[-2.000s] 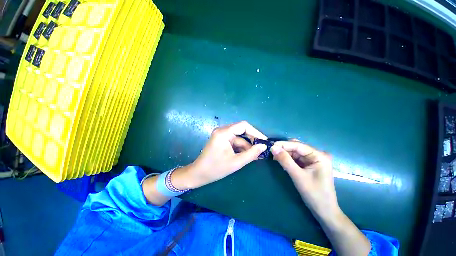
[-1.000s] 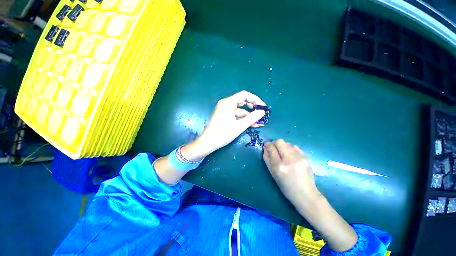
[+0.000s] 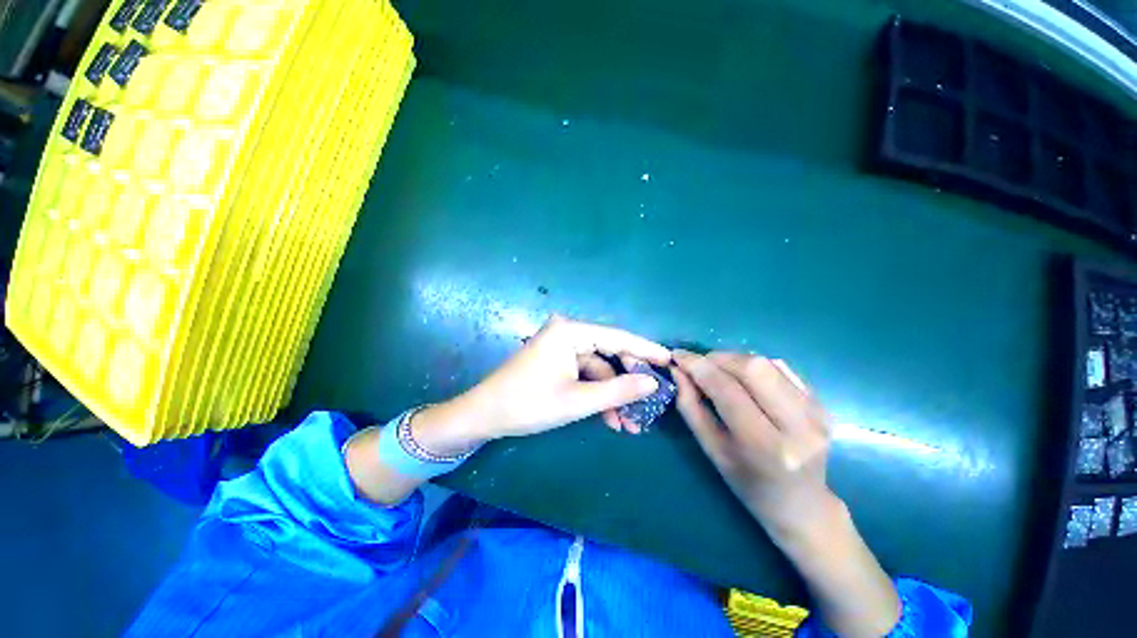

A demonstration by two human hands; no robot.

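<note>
A small black housing (image 3: pixel 650 396) with a speckled grey face is held between the thumb and fingers of my left hand (image 3: pixel 567 376). My right hand (image 3: pixel 752 418) is just right of it, thumb and forefinger pinched together at the housing's upper right edge. Whether a tiny part is between those fingertips is too small to tell. A few dark crumb-sized specks (image 3: pixel 542 290) lie on the green bench above my left hand. The pile of tiny black parts is hidden.
A tall stack of yellow blister trays (image 3: pixel 268 237) stands at left, with black pieces in some top pockets. A black compartment tray (image 3: pixel 973 112) lies at upper right. A black parts tray (image 3: pixel 1060 499) with silvery pieces is at the right edge. Yellow trays (image 3: pixel 763 613) show at the bottom.
Since one second ago, my right hand has moved up from the tiny black parts to the housing. The housing has tilted and now shows its speckled face. The camera view has shifted.
</note>
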